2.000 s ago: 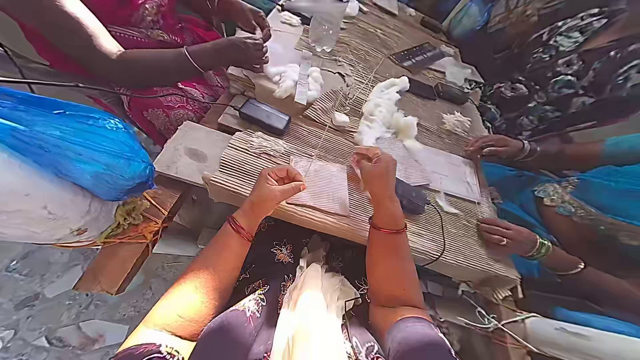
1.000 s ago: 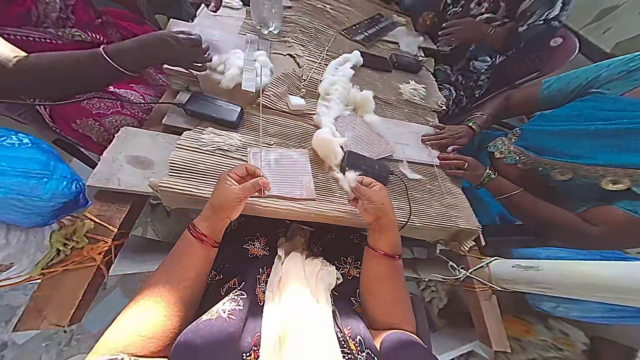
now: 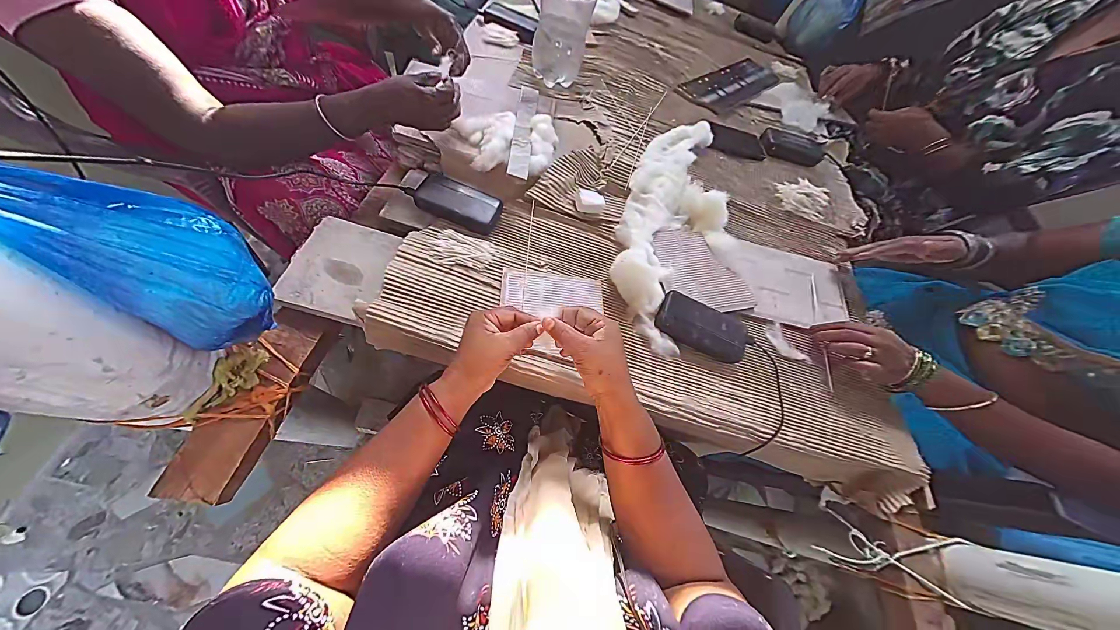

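Note:
My left hand [image 3: 499, 341] and my right hand [image 3: 586, 346] meet at their fingertips over the table's near edge. A thin stick [image 3: 529, 249] rises from my left fingers, held between thumb and forefinger. At my right fingertips, pinched against the left ones, any cotton is too small to make out. Under and beyond both hands lies a pale ridged sheet [image 3: 560, 291]. A long loose roll of white cotton [image 3: 652, 201] lies on the corrugated cardboard [image 3: 490, 324] to the right of the sheet, its near end beside a black box-shaped device [image 3: 703, 325].
Another black device [image 3: 457, 202], thin white wicks [image 3: 461, 249] and a small white block [image 3: 590, 201] lie on the cardboard. Cords run from both devices. A clear plastic bottle [image 3: 560, 44] stands at the back. Co-workers' hands [image 3: 862, 350] are at the right and upper left.
My right hand has left the cotton roll, where it was one second ago, and moved left to meet my left hand. The co-worker's hands at the right have moved apart.

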